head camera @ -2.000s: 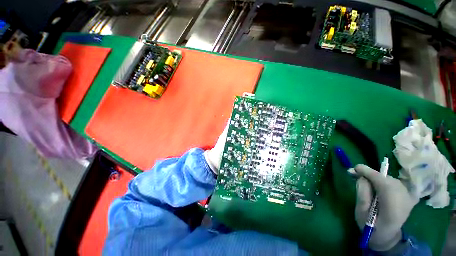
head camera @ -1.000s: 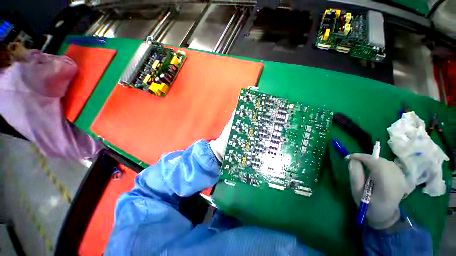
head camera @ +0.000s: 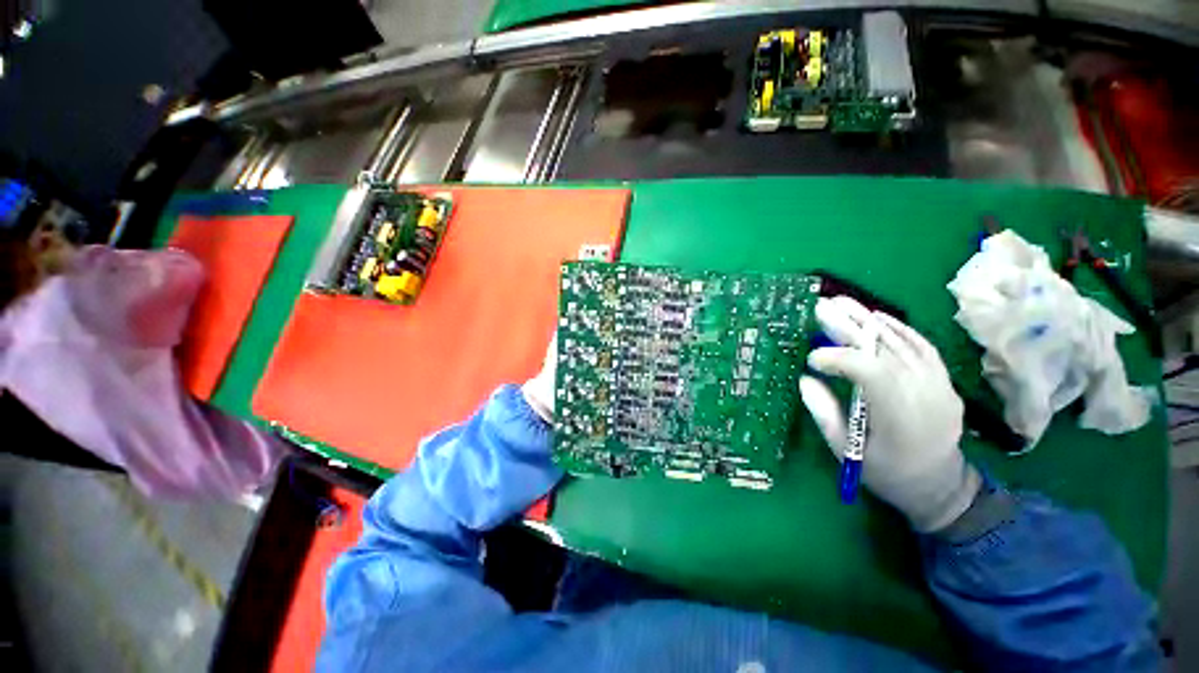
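A green circuit board [head camera: 677, 375] is held up in front of me, its flat side with rows of small parts facing me. My left hand [head camera: 542, 384], white-gloved, holds its left edge; most of the hand is hidden behind the board. My right hand [head camera: 897, 405], white-gloved, is at the board's right edge and holds a marker pen [head camera: 856, 440] with a white barrel, its blue end pointing down. A bit of blue shows by the right fingertips; whether the fingers touch the board is unclear.
Another board [head camera: 381, 247] lies on the red-orange mat [head camera: 460, 316]. One more sits on the black carrier [head camera: 658, 154] on the conveyor. A crumpled white cloth [head camera: 1039, 335] and open pliers [head camera: 1104, 270] lie right. A black brush is partly hidden behind my right hand. A person's pink sleeve [head camera: 118, 368] is left.
My right hand has moved left with the pen, up to the board's right edge. The view has shifted and the board now sits more level in it.
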